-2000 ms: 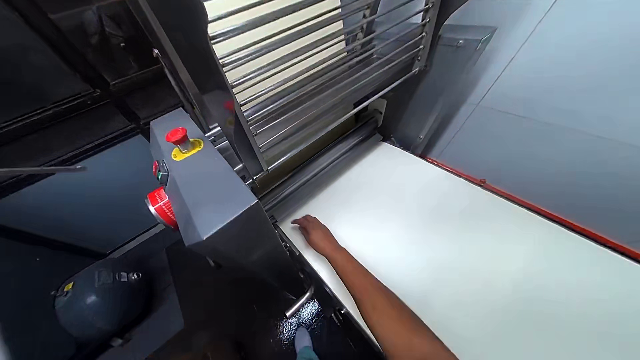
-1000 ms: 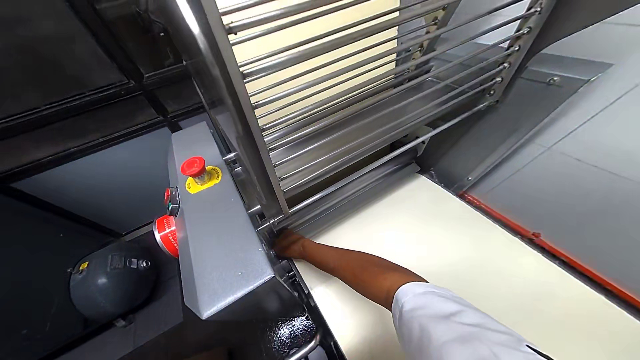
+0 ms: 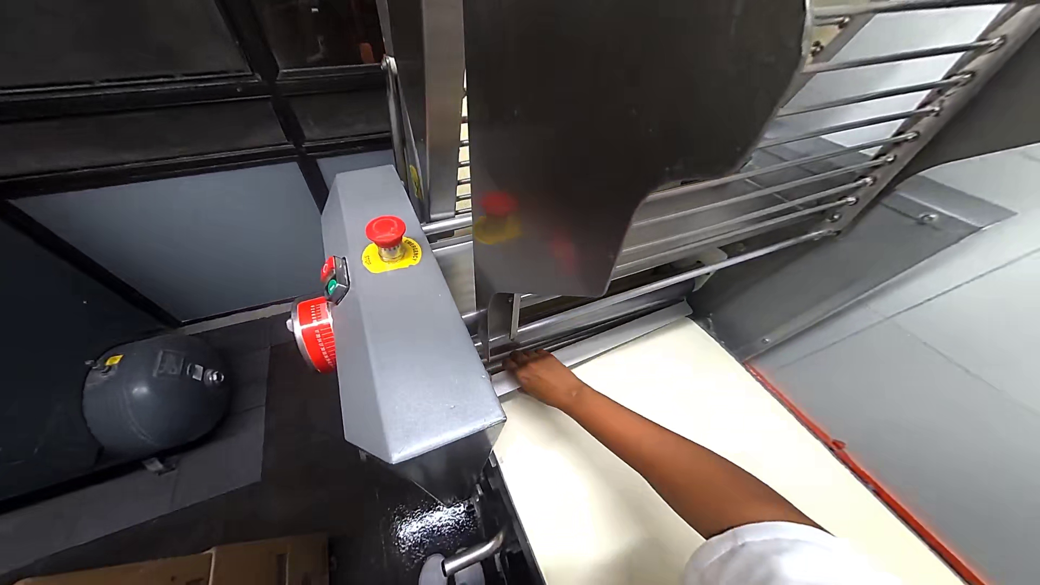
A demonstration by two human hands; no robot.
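My right hand point(image 3: 543, 378) reaches in from the lower right, palm down, over the pale conveyor belt point(image 3: 593, 479) of a machine that looks like a dough sheeter. Its curled fingers touch the left end of a long metal strip point(image 3: 626, 335) lying across the belt's inner end, beside the rollers. The fingertips are partly hidden against the machine, so a grip on the strip cannot be told. Above the hand hangs a dark, shiny metal side panel point(image 3: 561, 154), with a barred metal guard point(image 3: 861, 130) behind it. My left hand is out of view.
Left of the hand stands the grey machine housing point(image 3: 406, 349) with a red emergency stop button point(image 3: 385, 232), green and red switches point(image 3: 333, 279) and a red dial point(image 3: 315, 334). A dark rounded tank point(image 3: 154, 394) stands on the floor, and a cardboard box point(image 3: 252, 561) is at lower left.
From the belt's left edge, my right hand has moved in to the rollers. The barred guard has swung up, its side panel now showing above the hand. The view has shifted.
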